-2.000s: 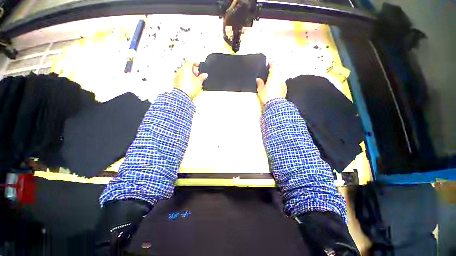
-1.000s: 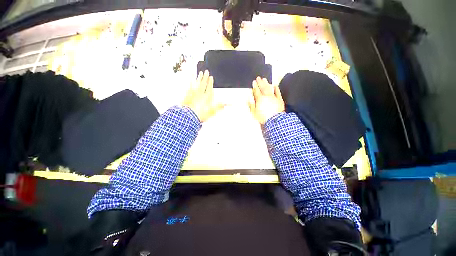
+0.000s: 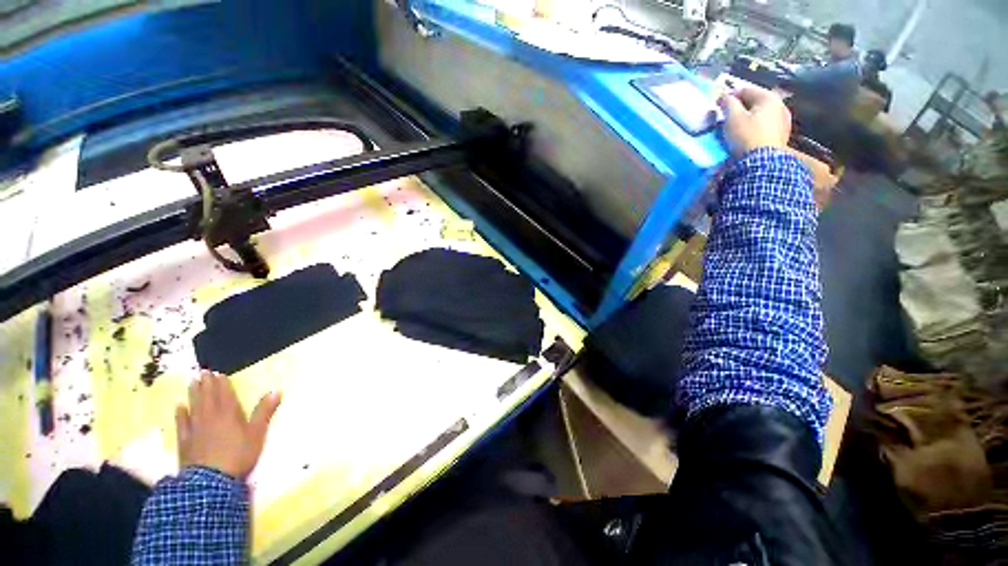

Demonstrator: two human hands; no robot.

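Note:
A black cut piece (image 3: 282,315) with stepped ends lies flat on the pale machine bed (image 3: 332,442), below the laser head (image 3: 234,221). My left hand (image 3: 224,426) lies palm down on the bed, fingers spread, its fingertips at the piece's near left edge; it grips nothing. My right hand (image 3: 757,124) is raised at the control panel (image 3: 676,102) on the blue housing, fingers bent at the panel's right edge; whether a finger presses a key cannot be told.
The right pile (image 3: 459,301) lies beside the piece; part of the left pile (image 3: 88,514) shows at lower left. The gantry beam (image 3: 354,175) crosses the bed. A blue stick (image 3: 43,370) lies at left. Black and brown piles stand beyond the machine; people are at the back right.
The view has turned right. My right hand has left the piece and gone up to the control panel. My left hand has stayed near the piece, its fingers now more spread.

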